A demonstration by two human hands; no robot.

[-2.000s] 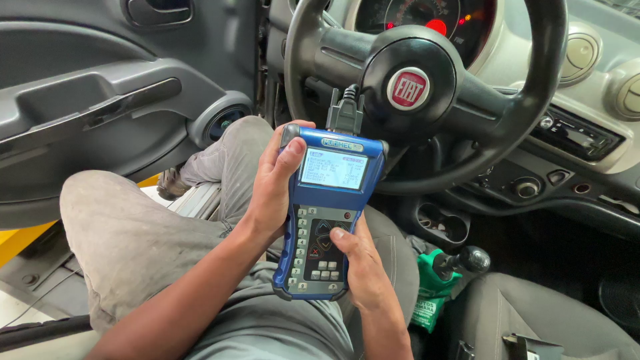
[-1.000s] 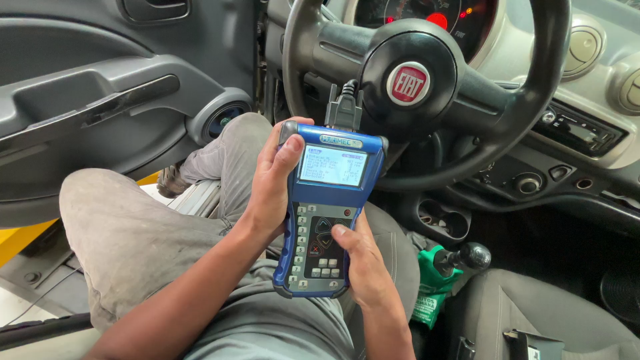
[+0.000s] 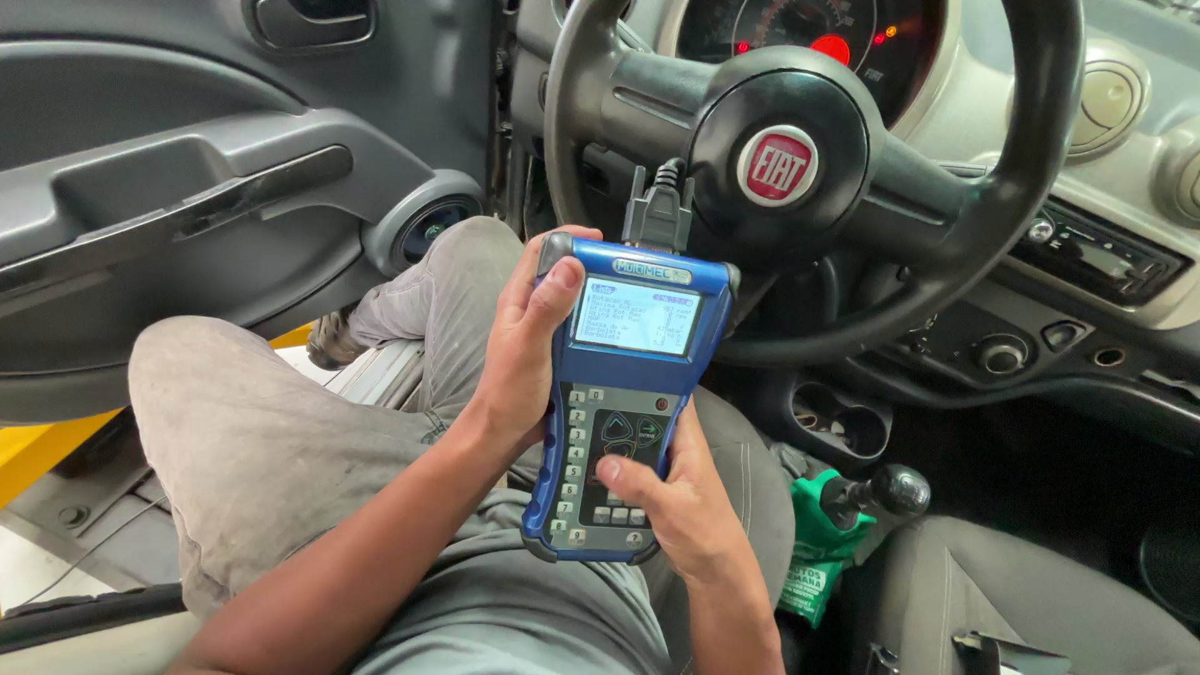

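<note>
A blue handheld automotive diagnostic scanner point(image 3: 633, 375) is held upright over my lap, its lit screen showing lines of text. My left hand point(image 3: 525, 347) grips its upper left side, thumb on the front edge beside the screen. Around the lower right side wraps my right hand point(image 3: 689, 492), with the thumb resting on the keypad near the arrow keys; its other fingers are hidden behind the case. A grey cable connector point(image 3: 659, 214) is attached to the scanner's top edge, and its cable runs toward the steering wheel.
The black steering wheel point(image 3: 811, 122) stands just beyond the scanner, with the lit instrument cluster point(image 3: 797, 28) behind it. The door point(image 3: 169, 206) stands open at left. At right are a car radio point(image 3: 1102, 248), a cup holder point(image 3: 839, 422), a gear lever point(image 3: 895, 492) and a green bag point(image 3: 816, 548).
</note>
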